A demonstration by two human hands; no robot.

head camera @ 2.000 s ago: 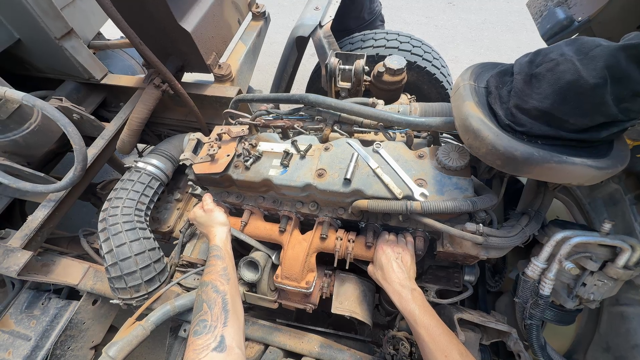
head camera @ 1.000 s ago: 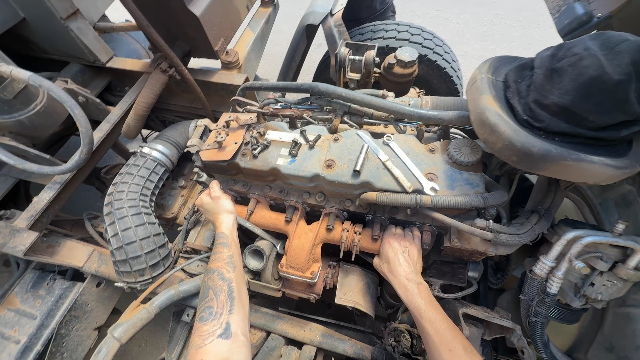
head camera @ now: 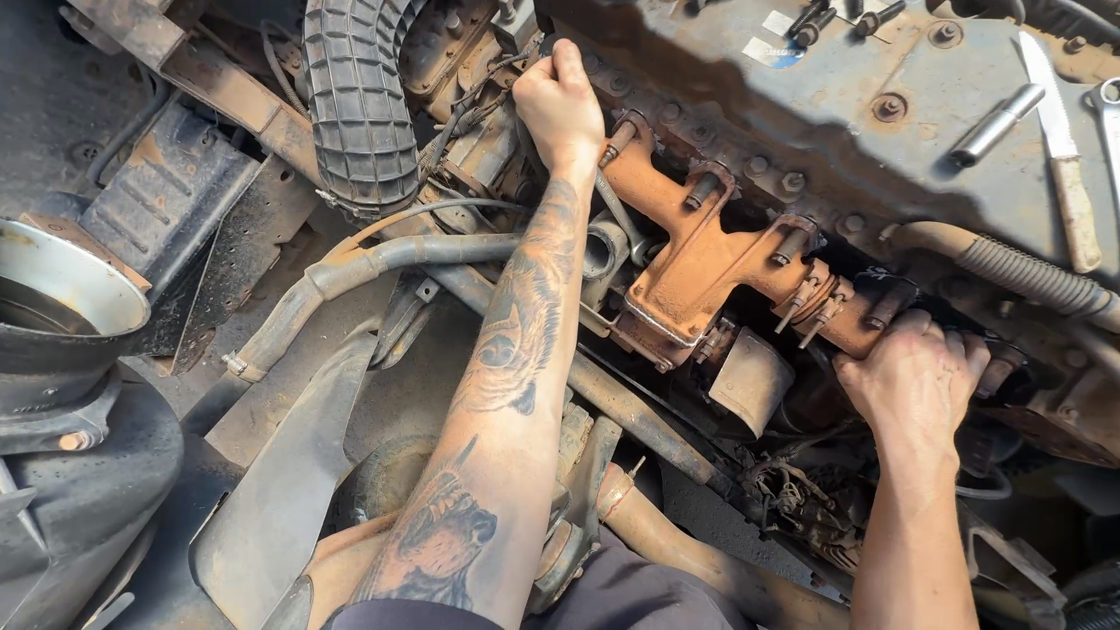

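Observation:
A rust-orange exhaust manifold (head camera: 691, 236) lies along the side of a dirty engine, with bolts (head camera: 789, 248) standing in its flanges. My left hand (head camera: 560, 109) is closed at the manifold's left end; the part inside the fist is hidden. At the other end my right hand (head camera: 914, 376) grips the manifold, fingers curled over it beside a bolt and thumb near the clamped joint (head camera: 815, 302). Dark gaps show between parts of the manifold and the engine. A wrench (head camera: 619, 214), partly hidden by my left forearm, lies just below the manifold.
On the engine cover (head camera: 875, 166) lie a long socket (head camera: 997, 125), a serrated knife (head camera: 1060, 149), a wrench (head camera: 1109, 131) and loose bolts (head camera: 812, 26). A ribbed black hose (head camera: 360, 109) stands at the upper left. Pipes and a frame rail run below the engine.
The view has moved closer and tilted down to the left. Both hands stay at the same ends of the manifold.

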